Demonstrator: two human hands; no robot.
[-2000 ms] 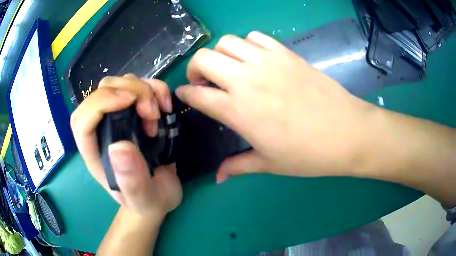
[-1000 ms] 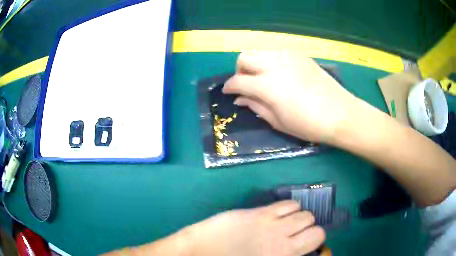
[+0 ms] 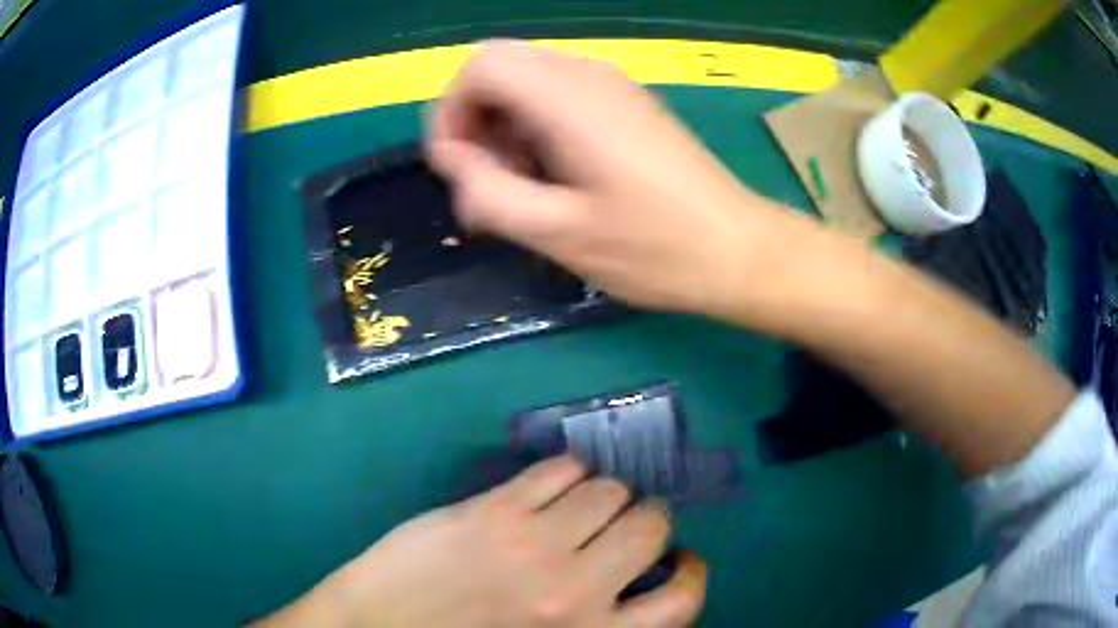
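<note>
My left hand (image 3: 527, 540) is at the bottom centre, its curled fingers on the near edge of a plastic housing (image 3: 631, 444) with pale ribs and a few tiny gold bits at its far edge. A black object (image 3: 650, 574) shows partly under these fingers; its shape is hidden. My right hand (image 3: 552, 160) is blurred above the black pin tray (image 3: 460, 337), thumb and fingers bent close together. I cannot tell whether a pin is between them. Gold contact pins (image 3: 378, 329) lie piled at the tray's left end. The hand hides the tray's upper right part.
A white compartment board (image 3: 117, 221) with a blue rim stands at left, an oval black pad (image 3: 30, 521) below it. At right are a white ring-shaped dish (image 3: 920, 163) on brown cardboard (image 3: 815, 135), and dark pieces (image 3: 981, 252) partly behind my right forearm. Yellow tape (image 3: 356, 92) crosses the back.
Two seconds ago both hands were together at a black object; they are now apart, right over the tray, left on the housing. Since one second ago the view has shifted, and my right hand stays over the tray.
</note>
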